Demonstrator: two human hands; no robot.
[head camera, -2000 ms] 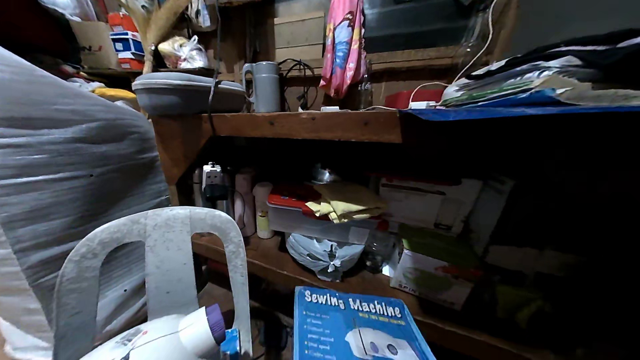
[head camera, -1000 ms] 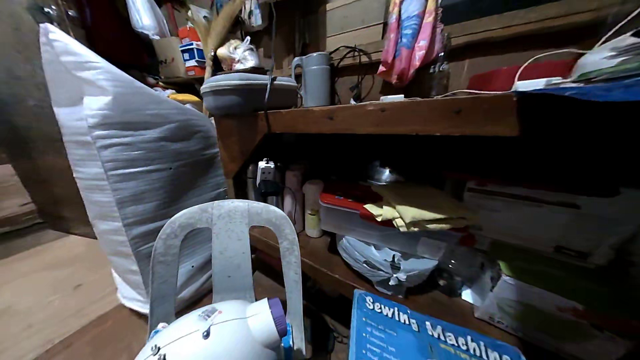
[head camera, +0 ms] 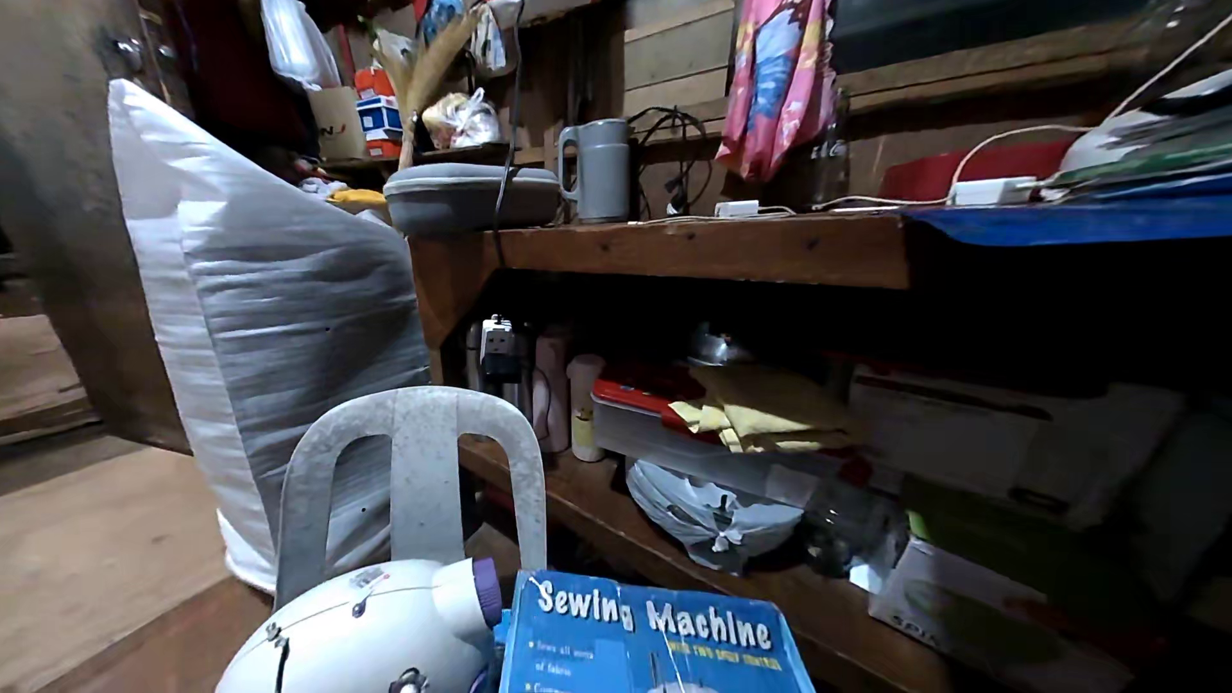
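Neither of my hands shows in the head view. At the bottom left is a white mini sewing machine (head camera: 361, 630) with a purple handwheel (head camera: 487, 591), partly cut off by the lower edge. Just right of it stands a blue sewing machine box (head camera: 587, 650) with printed writing and a picture on its face. The grey plastic chair's back (head camera: 423, 481) rises behind the machine. Whether the machine and box rest on the chair's seat cannot be told.
A large white wrapped sack (head camera: 298, 327) stands behind the chair. Right of it, a wooden bench (head camera: 712, 248) bears a grey case (head camera: 472, 197), a grey mug (head camera: 604, 168) and cables. Its lower shelf holds a red-lidded container (head camera: 640, 385), yellow cloth (head camera: 770, 409), a tied plastic bag (head camera: 712, 515) and boxes.
The view has swung left, so the chair, sewing machine and box sit farther right in it than two seconds ago. No object has plainly moved.
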